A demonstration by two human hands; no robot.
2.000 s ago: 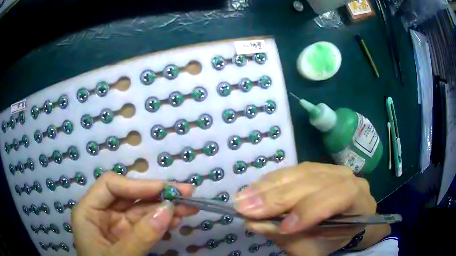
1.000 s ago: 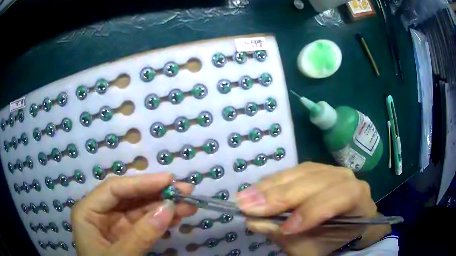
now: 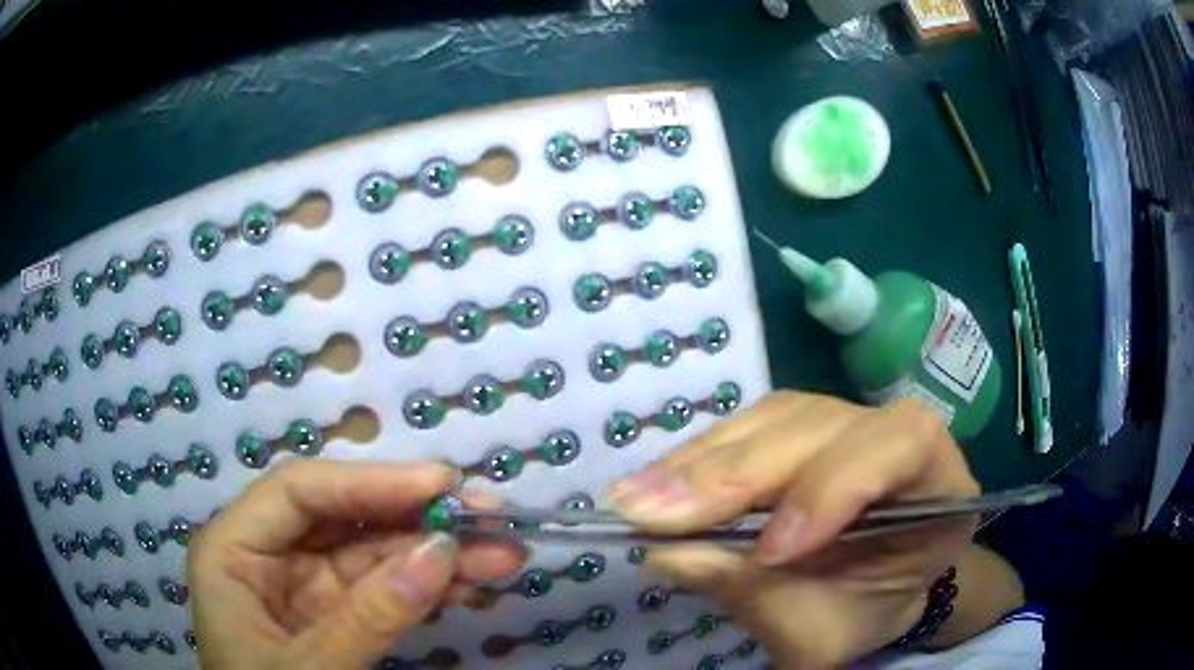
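My left hand (image 3: pixel 341 556) pinches a small round metal piece (image 3: pixel 443 512), shiny with green areas, between thumb and fingertips. My right hand (image 3: pixel 799 524) holds slim silver tweezers (image 3: pixel 904 518) nearly level, their tips at the piece. Whether the tips grip or only touch it cannot be told. Both hands are over a white foam tray (image 3: pixel 550 282) with rows of slots, mostly holding three similar round pieces each. Some slots have an unfilled brown end. My hands hide part of the lower rows.
Right of the tray lie a green needle-tip bottle (image 3: pixel 904 334), a white dish with green smear (image 3: pixel 833 147), a thin brown stick (image 3: pixel 964 136) and a teal-handled tool (image 3: pixel 1029 347). An orange-bordered box (image 3: pixel 941 18) and clear film (image 3: pixel 858 39) are at the far edge.
The back end of the tweezers has risen and they now lie more level. My right hand has turned slightly, showing a dark bracelet. My left hand stays nearly still, holding the piece.
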